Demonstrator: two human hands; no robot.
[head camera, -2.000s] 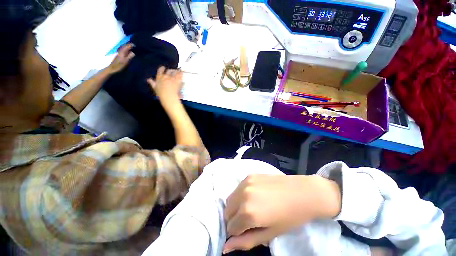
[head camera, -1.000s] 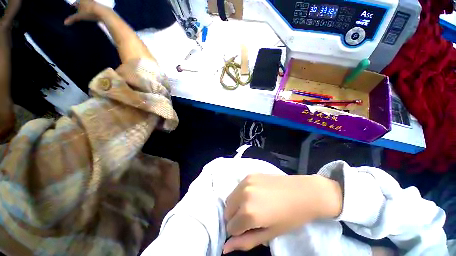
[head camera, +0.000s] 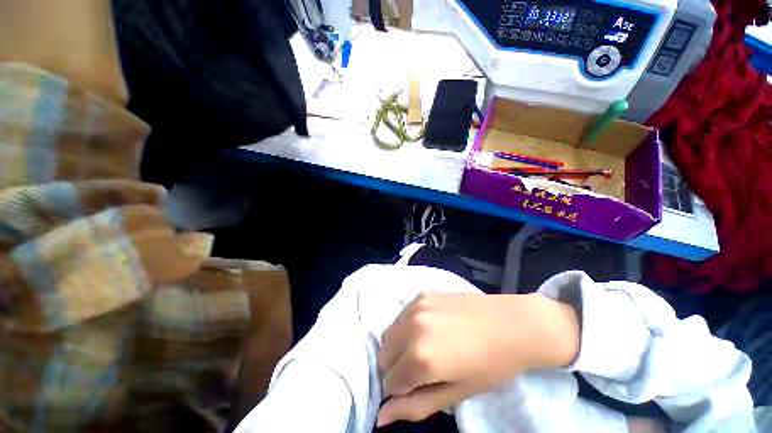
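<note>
My right hand (head camera: 474, 347) lies low in the middle, over pale cloth, with its fingers curled together and nothing visible in them. My left hand cannot be made out. In front lie scissors with olive-gold loop handles (head camera: 389, 124), a narrow tan strip (head camera: 414, 100), a black smartphone (head camera: 450, 114) and an open purple box (head camera: 559, 200). The box holds thin red and blue sticks and a green-handled tool (head camera: 606, 121) upright in its corner.
A person in a plaid shirt (head camera: 127, 279) fills the left side. Black cloth (head camera: 203, 76) hangs over the table's left part. A white sewing machine (head camera: 554, 63) stands behind the box, its needle area (head camera: 322, 46) near the cloth. Red fabric (head camera: 719, 144) is piled at right.
The black cloth has come down over the table's left part, up to near the needle area. The other person's arm and sleeve have shifted left. My right hand has stayed put.
</note>
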